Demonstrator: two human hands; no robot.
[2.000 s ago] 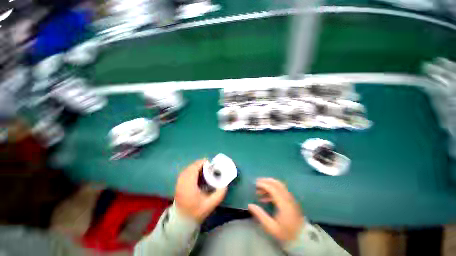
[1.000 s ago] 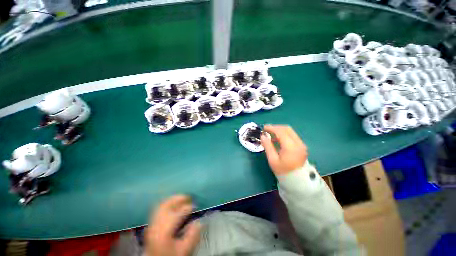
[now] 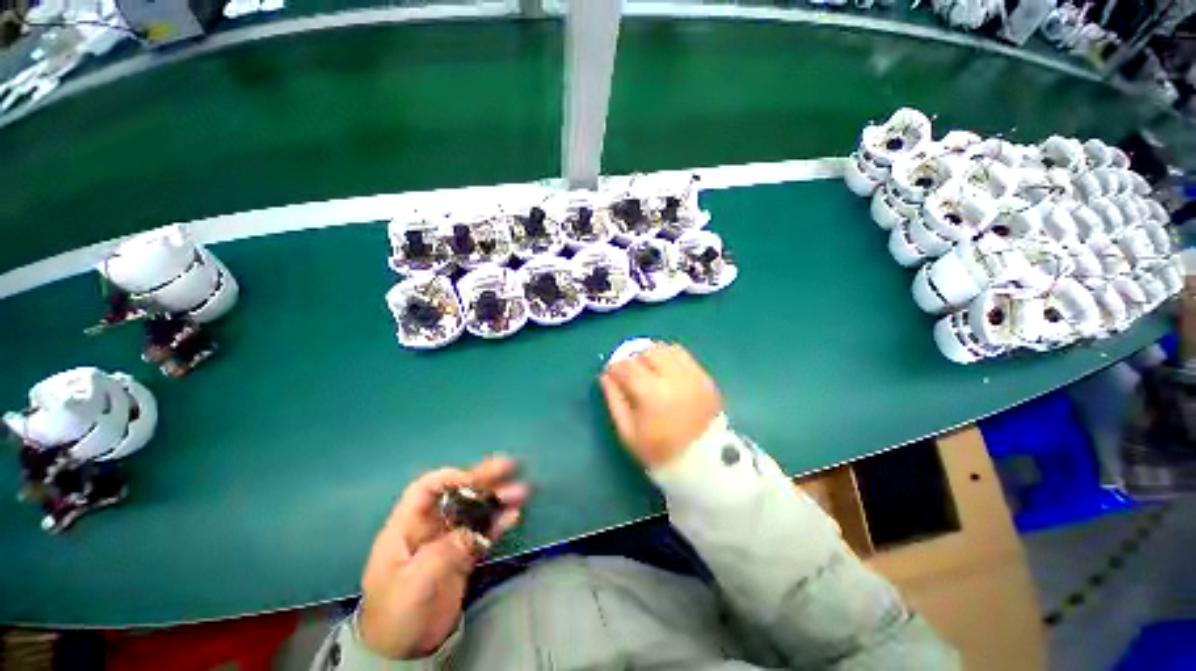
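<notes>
My left hand (image 3: 417,564) is raised at the bench's front edge, palm up, with a small dark camera module (image 3: 470,514) with metallic bits between its fingers. My right hand (image 3: 666,404) is on the bench with curled fingers over a white shell (image 3: 632,350). Only the shell's far rim shows; its inside and the fingertips on it are largely hidden. Two rows of open white shells with dark modules and thin wires (image 3: 551,288) stand behind my hands, near the pale strip.
White housings (image 3: 1036,243) are stacked densely at the right. Two groups of half-assembled units (image 3: 171,282) with dark electronics hanging out lie at the left. A metal upright (image 3: 590,98) stands behind the rows. An open cardboard box (image 3: 1003,557) and blue bins (image 3: 1056,452) are below right.
My left hand has risen slightly and turned palm up, now showing the dark module. My right hand has moved a little left and covers more of the shell, which has shifted slightly left.
</notes>
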